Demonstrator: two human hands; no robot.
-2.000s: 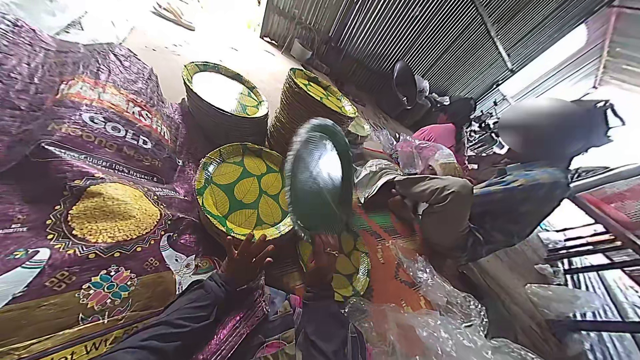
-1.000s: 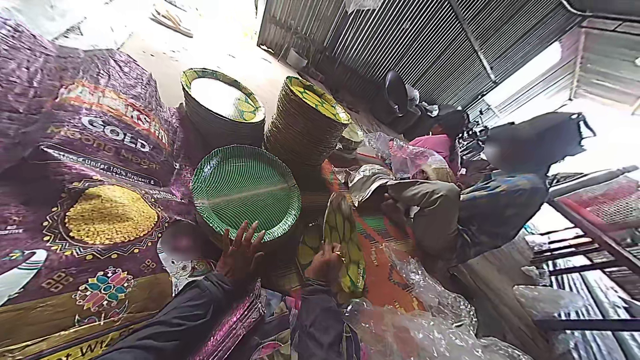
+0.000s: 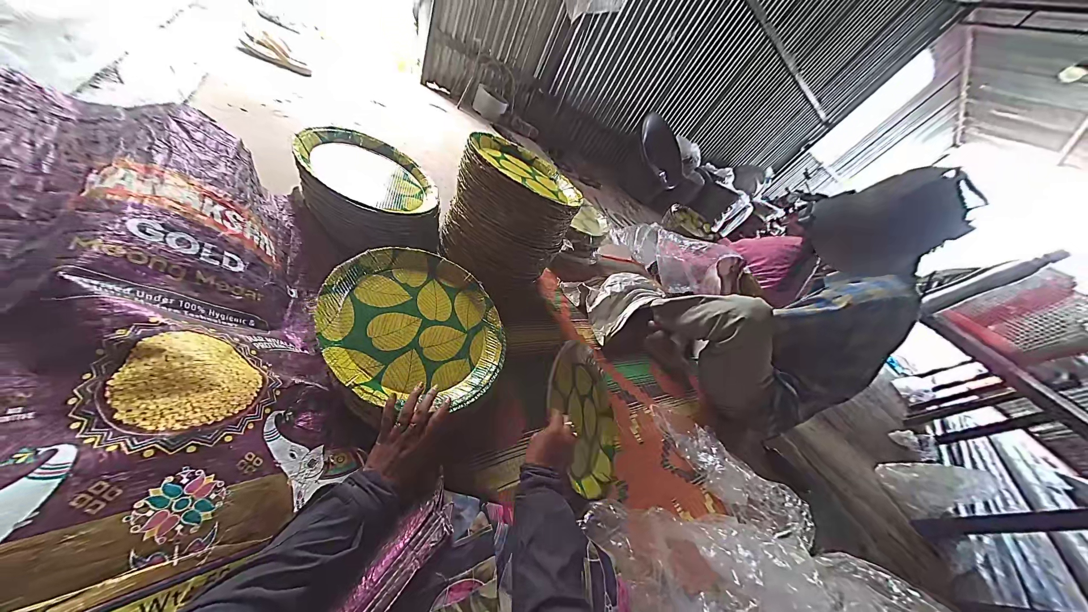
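Observation:
My left hand [image 3: 410,438] rests with its fingers spread on the near rim of a stack of round plates [image 3: 410,327], whose top plate bears yellow leaves on green. My right hand [image 3: 551,444] grips the left edge of a leaf-patterned plate [image 3: 585,416], tilted steeply to the right of that stack. Behind stand two more plate stacks: one with a bright white centre on top [image 3: 365,174], and a tall one with a leaf-patterned top [image 3: 525,170]. Whether more plates lie under the tilted one is hidden.
A large purple printed sack [image 3: 178,280] fills the left side. Clear plastic wrapping [image 3: 680,544] lies at the lower right on a striped mat [image 3: 650,442]. Another person [image 3: 816,340] sits at the right. A metal rack [image 3: 1011,365] stands at the far right.
One second ago the near stack showed a green ribbed face on top; now a leaf pattern shows there. The right hand still holds a plate by its edge, and the left hand stays at the stack.

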